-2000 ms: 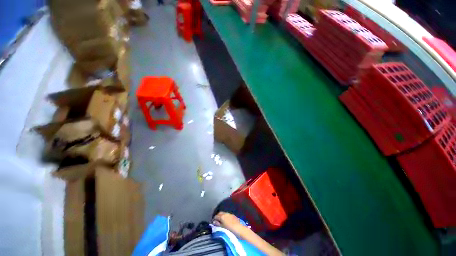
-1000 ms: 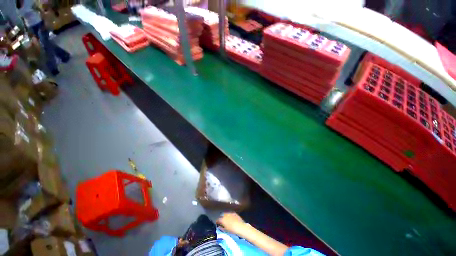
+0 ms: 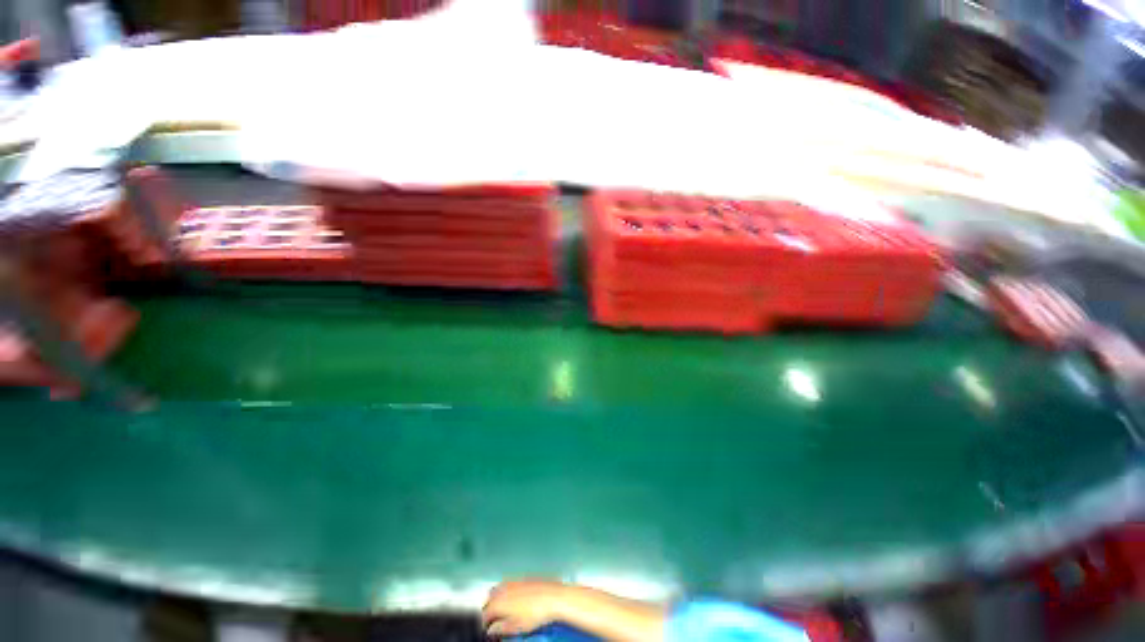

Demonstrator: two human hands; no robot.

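My right hand is at the bottom edge of the view, just in front of the workbench's near edge. Its fingers look curled, but blur hides whether they hold anything. A blue sleeve shows on that arm. My left hand is out of the picture. Nearest in front is the long green workbench. At its back stand stacked red foam trays with dark devices on top, and another red stack beside them to the left.
A low tray with pale devices lies further left on the bench. More red trays and a blurred metal upright are at the far left, and a pinkish tray is at the right. A bright white surface runs behind the stacks. Something red is low at the right.
The view has swung right from the aisle to face the bench. The stools and boxes on the left have left the picture. My right hand is still low in front of my body.
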